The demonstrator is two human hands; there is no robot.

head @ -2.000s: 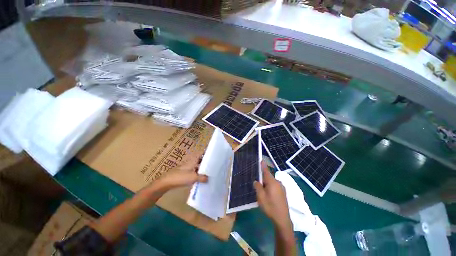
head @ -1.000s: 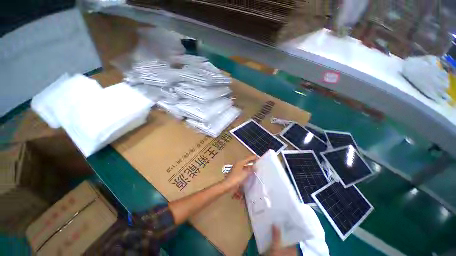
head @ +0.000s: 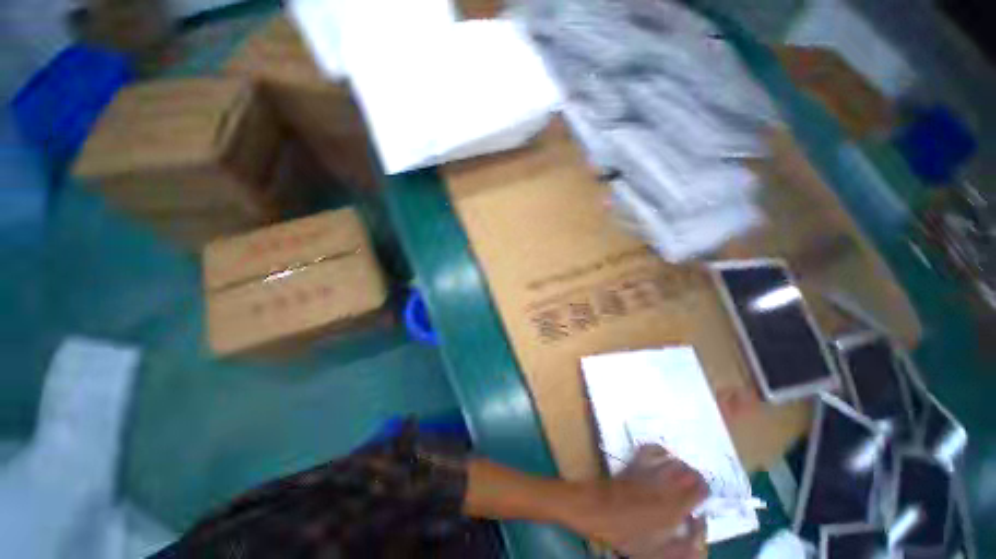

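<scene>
The picture is blurred. A white flat rectangle (head: 666, 404), which looks like the white back of a solar panel, lies on the printed cardboard sheet (head: 513, 262). My left hand (head: 655, 502) is over its near end with curled fingers; a thin white bit shows beside the fingers, and the grip is unclear. My right hand is not in view. One dark solar panel (head: 772, 328) lies face up just right of the white rectangle. Several more dark panels (head: 846, 464) overlap at the lower right.
White foam sheets (head: 448, 93) are stacked at the top of the bench. Packed panels (head: 677, 142) are piled beside them. The green bench edge (head: 464, 295) runs down the middle. Brown cartons (head: 295, 284) stand on the green floor at left. A blue bin (head: 71, 104) is at the upper left.
The view has swung left and down, showing more floor and cartons. The white rectangle that both hands held up lies on the cardboard. My right hand has gone out of view.
</scene>
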